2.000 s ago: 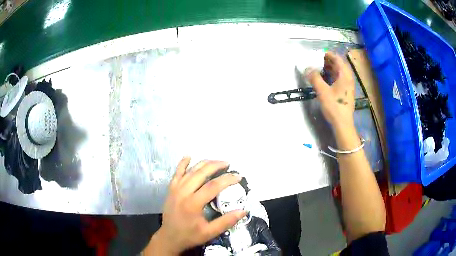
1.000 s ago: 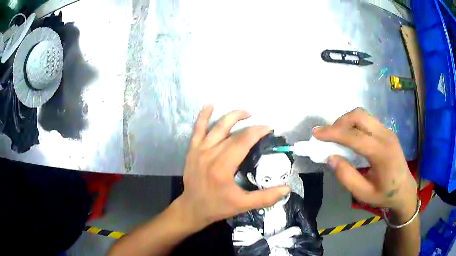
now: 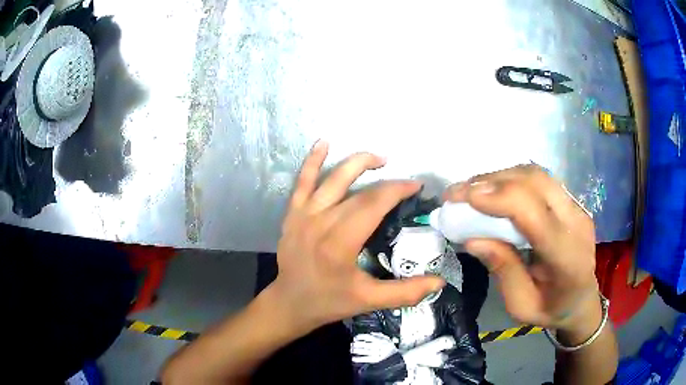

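Note:
The figure with white face, crossed white arms and black coat is upright at the table's front edge. My left hand holds its head, fingers behind the black hair and thumb across the lower face. My right hand holds the white glue bottle sideways. The bottle's green-blue tip points left and is at the hair above the forehead; whether it touches is unclear. Part of the hair is hidden by my left hand.
Black thread snips and a yellow knife lie on the metal table. A pale straw hat and black coat parts are at left. A blue bin stands at right beside brown cardboard.
The bottle has moved slightly left over the head and now covers more of the hair's right side. The table items have shifted slightly up and right in view. My left hand still holds the head.

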